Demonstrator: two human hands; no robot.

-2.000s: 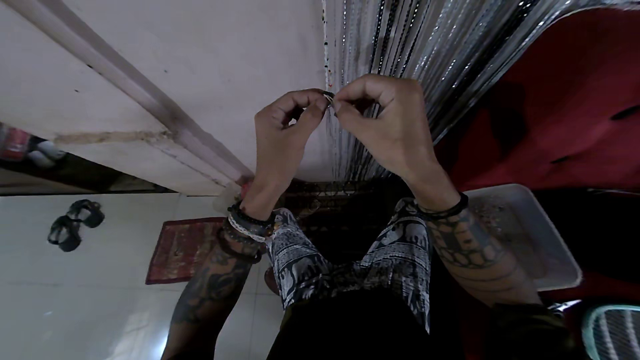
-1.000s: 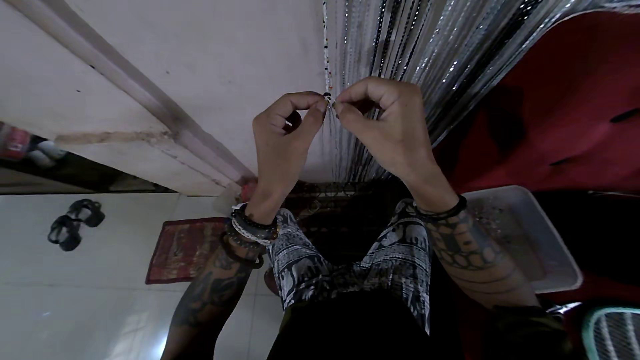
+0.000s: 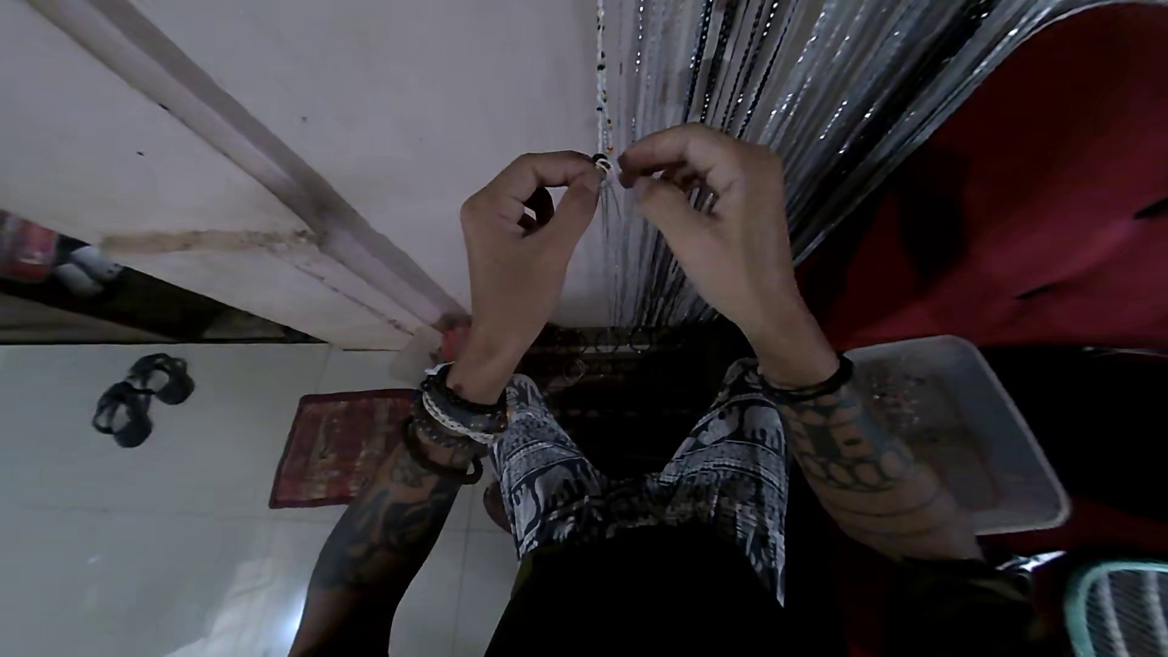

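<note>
A beaded string (image 3: 601, 82) with small light and dark beads hangs in front of the pale wall, at the left edge of a shiny string curtain (image 3: 776, 82). My left hand (image 3: 529, 237) pinches a small ring-like piece (image 3: 602, 162) at the string's lower end between thumb and forefinger. Thin thread ends dangle below the pinch. Just to the right, my right hand (image 3: 721, 228) has its thumb and forefinger close together near the piece. Whether a thread lies between those fingertips is too small to tell.
Right of my knees is a translucent plastic tray (image 3: 1022, 438) with small bits inside, beside red upholstery (image 3: 1049, 228). A green-rimmed item (image 3: 1118, 602) lies lower right. Leftward on the tiled floor are a red mat (image 3: 342, 447) and dark sandals (image 3: 141, 397).
My right fingertips have moved slightly right, away from my left ones, and a small gap now shows between the hands. My left hand keeps its pinch at the string.
</note>
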